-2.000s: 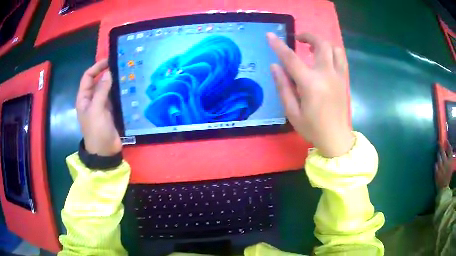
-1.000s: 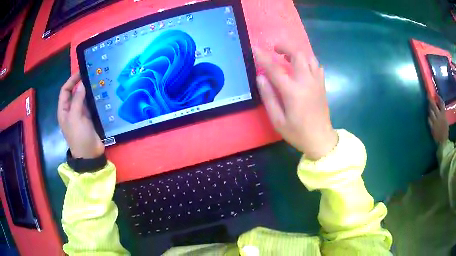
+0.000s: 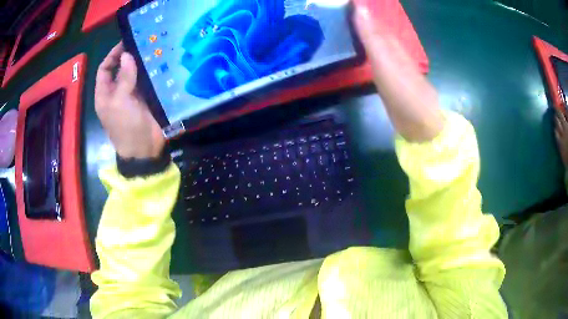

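Observation:
The tablet (image 3: 249,53) shows a blue swirl desktop and is cut off by the top edge. My left hand (image 3: 127,103) grips its left edge near the lower left corner, beside a small white label. My right hand (image 3: 398,78) is blurred at the tablet's right edge; its fingertips are not clear. The red foam pad (image 3: 299,93) lies under and behind the tablet. The black keyboard dock (image 3: 268,180) lies nearer my body, below the tablet, with its touchpad toward me. A black band is on my left wrist.
The green bench surface (image 3: 479,118) runs to the right. A dark tablet (image 3: 43,152) lies on another red foam pad (image 3: 71,180) at the left, with more behind it. At the far right another person's hand (image 3: 562,137) is at a tablet on red foam. A pinkish round object (image 3: 7,137) is far left.
The view has shifted, so the tablet sits higher and is cut off, and more of the keyboard shows. My right hand has come from beside the tablet to its right edge.

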